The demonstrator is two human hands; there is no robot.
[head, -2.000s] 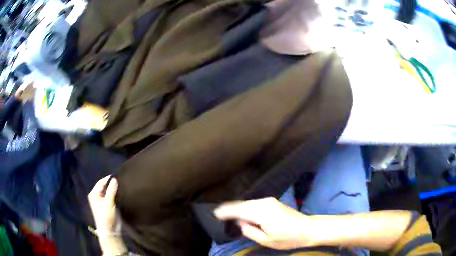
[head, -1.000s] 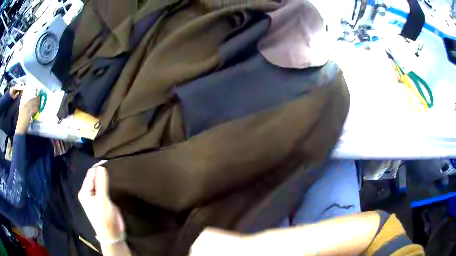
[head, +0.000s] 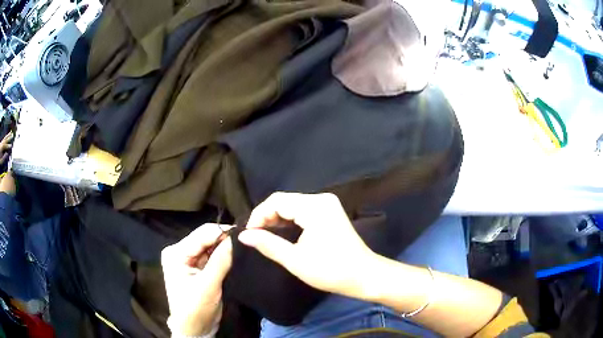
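Note:
A dark brown garment piece (head: 192,99) with a dark grey lining face (head: 317,132) spreads over the white table's front edge and the wearer's lap. A mauve-brown rounded piece (head: 380,53) lies on it. My left hand (head: 201,277) pinches the cloth's edge between thumb and fingertips at lower centre. My right hand (head: 311,241) pinches the same edge just beside it, the two sets of fingertips almost touching. The exact spot between the fingertips is small and blurred.
Shears with green and yellow handles (head: 542,122) lie on the white table (head: 502,175) at right. A white machine (head: 53,59) stands at upper left. Part of another person's sleeve (head: 10,228) shows at far left. A blue-edged bin (head: 575,269) is below right.
My left hand has moved right along the cloth. My right hand has risen to meet it. The dark grey face now shows over a larger area.

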